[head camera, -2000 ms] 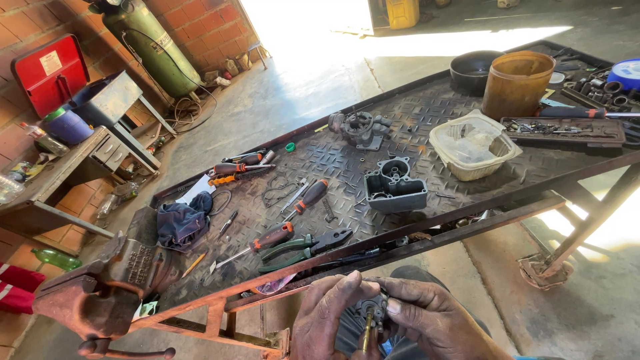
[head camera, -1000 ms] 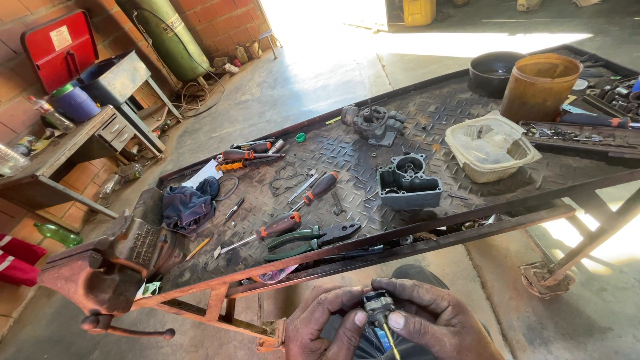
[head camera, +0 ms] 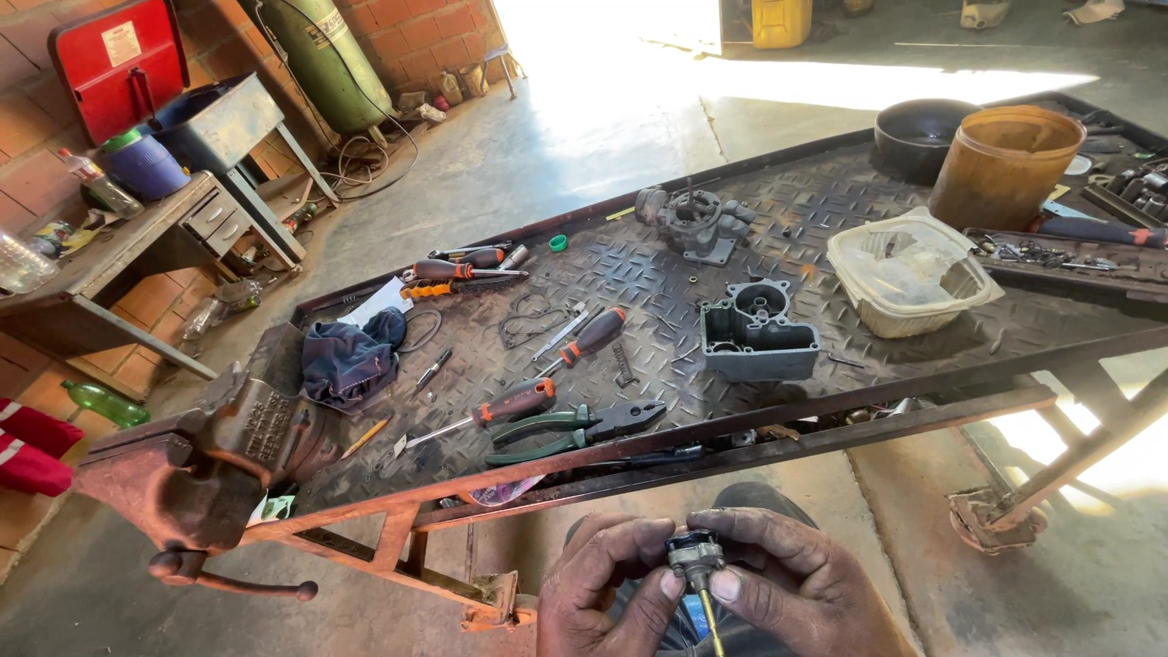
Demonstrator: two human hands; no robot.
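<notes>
My left hand [head camera: 607, 579] and my right hand [head camera: 789, 579] together grip a small metal carburetor part [head camera: 695, 555] with a black top and a thin brass tube pointing down, held over my lap in front of the bench edge. On the steel bench beyond lie green-handled pliers [head camera: 579, 429], screwdrivers [head camera: 516, 401] with grey and orange handles, and a small coil spring [head camera: 623, 365]. Farther back are an open carburetor float bowl [head camera: 759, 333], a carburetor body [head camera: 698, 224] and thin gaskets [head camera: 529, 324].
A bench vise [head camera: 201, 465] is mounted at the left corner, beside a dark blue rag [head camera: 354, 358]. To the right stand a clear plastic tub [head camera: 912, 274], an amber container [head camera: 1008, 169], a black bowl [head camera: 922, 137] and a tray of small parts [head camera: 1077, 260]. The bench has a raised rim.
Both hands have turned the part; its brass tube and black top show more plainly now than two seconds ago. The things on the bench have not moved.
</notes>
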